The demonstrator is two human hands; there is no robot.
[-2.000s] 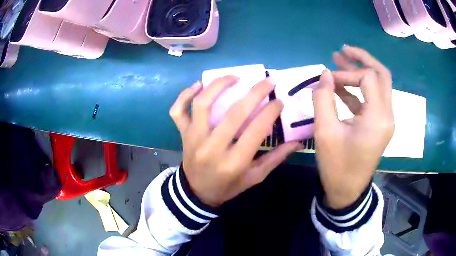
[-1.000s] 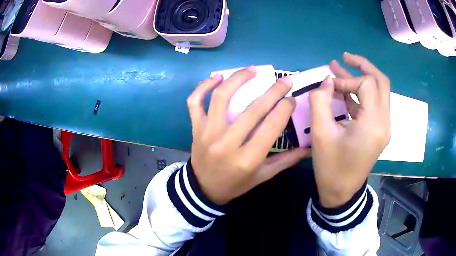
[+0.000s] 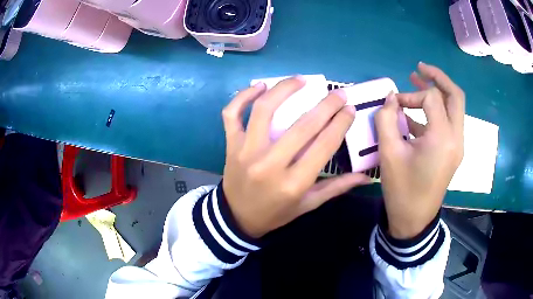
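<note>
A pink housing lies over the strip sheet, its pale face up with two black strips across it. My right hand has thumb and index fingertips at the right end of the upper strip. My left hand is spread over a second pale housing to the left, its fingertips reaching the left edge of the striped one. Rows of black bars on the sheet show above and below between the housings. The far part of the striped housing is hidden by my right hand.
Pink housings are stacked at the back left, one with its dark ringed end up and a small white tag. More housings stand at the back right. A loose black strip lies left. A red stool is below.
The upper strip, curved two seconds ago, now lies straighter across the face. Both hands and the striped housing have shifted slightly right. My right fingertips remain at the strip's end.
</note>
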